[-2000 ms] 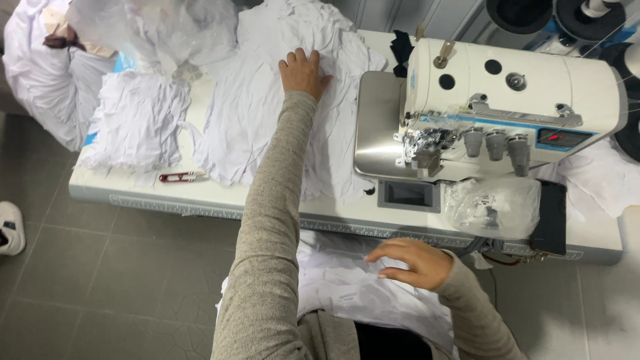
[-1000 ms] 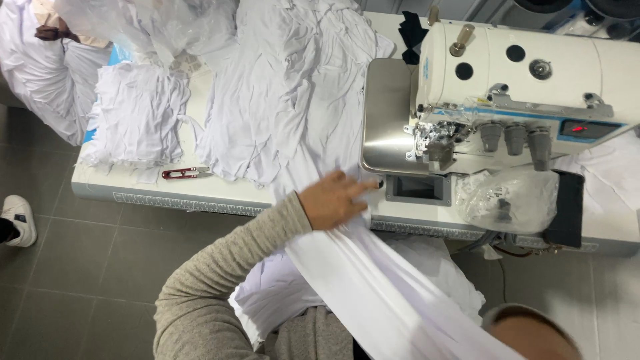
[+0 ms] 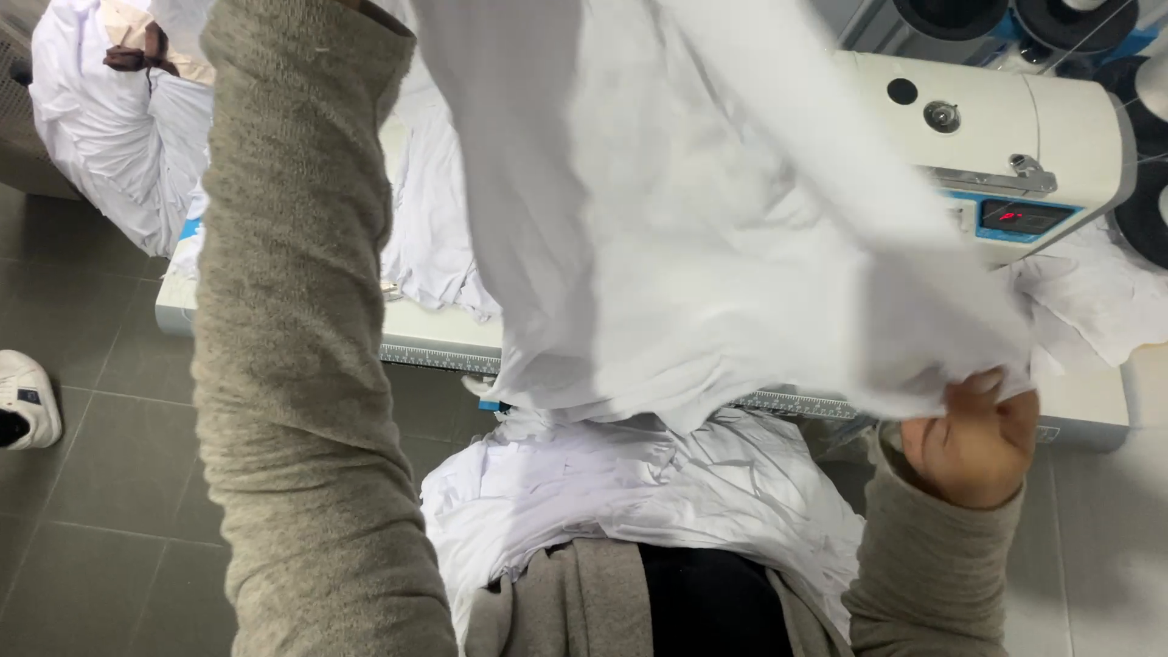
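A large piece of white fabric [image 3: 675,237] is spread in the air over the table's front edge, its upper part blurred by motion. My right hand [image 3: 981,438] grips its lower right corner between thumb and fingers. The left sleeve [image 3: 301,274] reaches up past the top of the frame; my left hand is beyond the view, so its hold does not show. Behind the fabric stands an overlock sewing machine [image 3: 995,119], partly covered, with a lit red display. More white cloth [image 3: 639,474] lies gathered on my lap.
White cut fabric [image 3: 438,210] is piled on the sewing table [image 3: 438,333], which has a ruler along its front edge. A large white cloth bundle [image 3: 119,137] stands at the left. Thread cones on black holders [image 3: 1077,23] are behind the machine. A person's white shoe [image 3: 27,397] is on the floor.
The white fabric, stretched low across my lap one second ago, is now raised and spread before the machine. My left arm has moved up and its hand has left the view.
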